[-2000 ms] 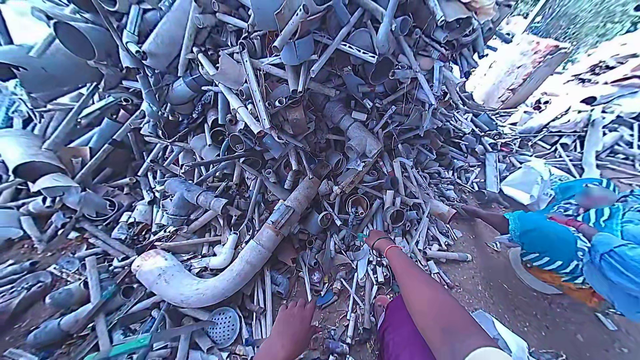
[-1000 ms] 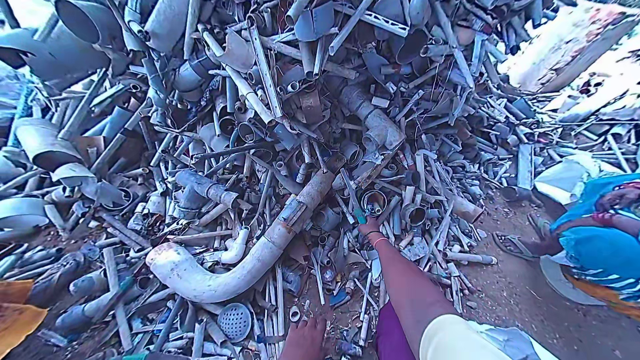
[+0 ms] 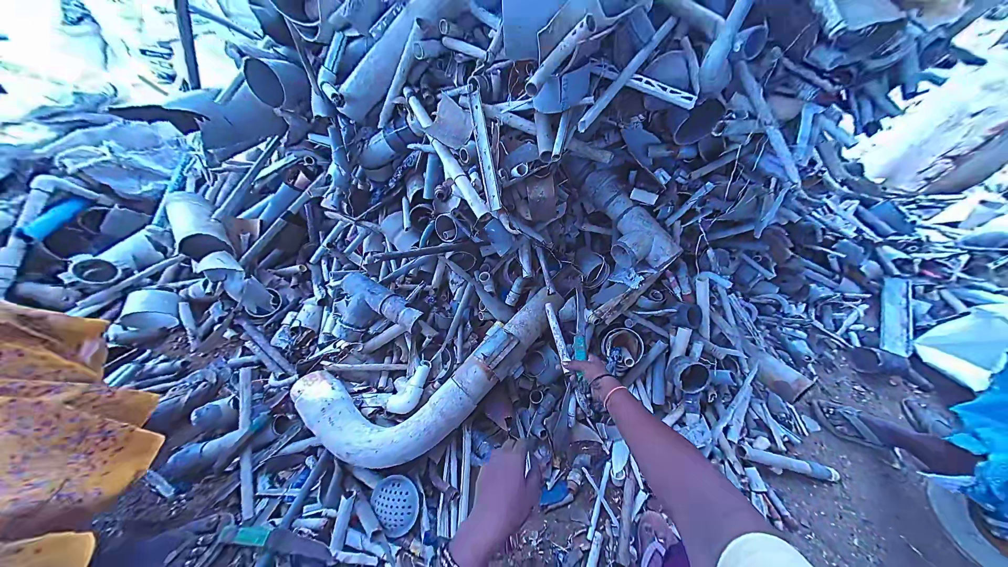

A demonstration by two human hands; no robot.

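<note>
My right hand reaches into a heap of scrap plastic pipes, with its fingers closed around the green handle of a tool. A thin dark part of that tool points up the heap, beside a pale narrow stick-like piece. My left hand is lower and to the left, fingers bent down among small fragments; whether it holds something cannot be told. A large bent grey-white pipe lies just left of both hands. An open round pipe fitting is close to the right of my right hand.
Orange-yellow cloth fills the left edge. A round perforated drain cover lies below the bent pipe. Pipes and fittings rise in front. At the right edge, blue clothing of another person shows beside a white sack and a curved rim.
My left hand has moved forward into the fragments. The green-handled tool stays in my right hand since a second ago. Orange-yellow cloth has come further into view at the left as the view shifted.
</note>
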